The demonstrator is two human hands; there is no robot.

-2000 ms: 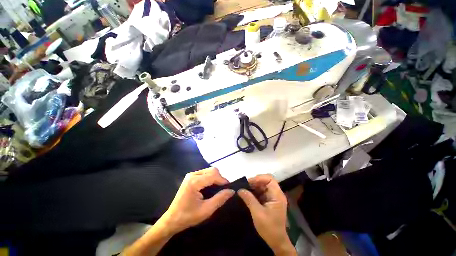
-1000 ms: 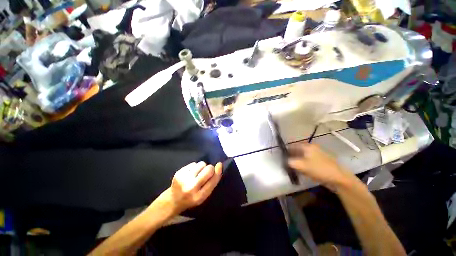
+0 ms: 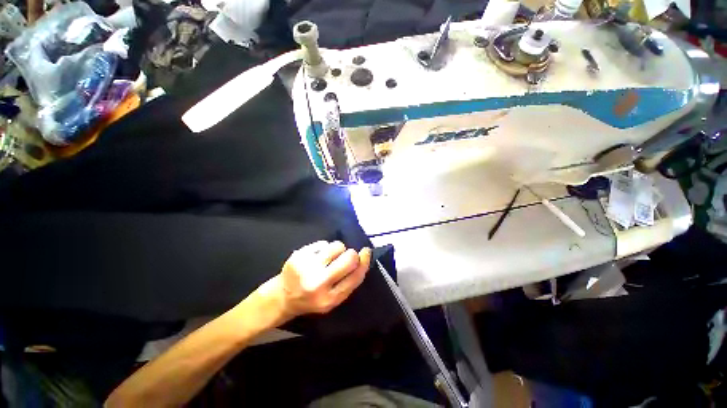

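Note:
The black garment piece [image 3: 183, 247] spreads over the table left of the needle area and down over the lap. My left hand [image 3: 327, 276] pinches its edge in front of the machine, with a small dark corner showing at the fingertips. The steel blades of the fabric shears [image 3: 418, 328] slant up from the bottom edge, their tips at the cloth just right of my left fingertips. The handles and my right hand cannot be seen. The white sewing machine [image 3: 478, 119] has its lamp lit at the needle area.
A dark thin stick [image 3: 503, 213] and a white stick [image 3: 563, 217] lie on the machine bed. Care labels [image 3: 632, 199] lie at its right end. A plastic bag [image 3: 68, 68] sits at the upper left. Dark cloth [image 3: 558, 351] lies below the bed at the right.
The shears have moved from under the machine arm to the cloth edge by my left hand. My right hand took hold of them and has left the picture. The view has shifted.

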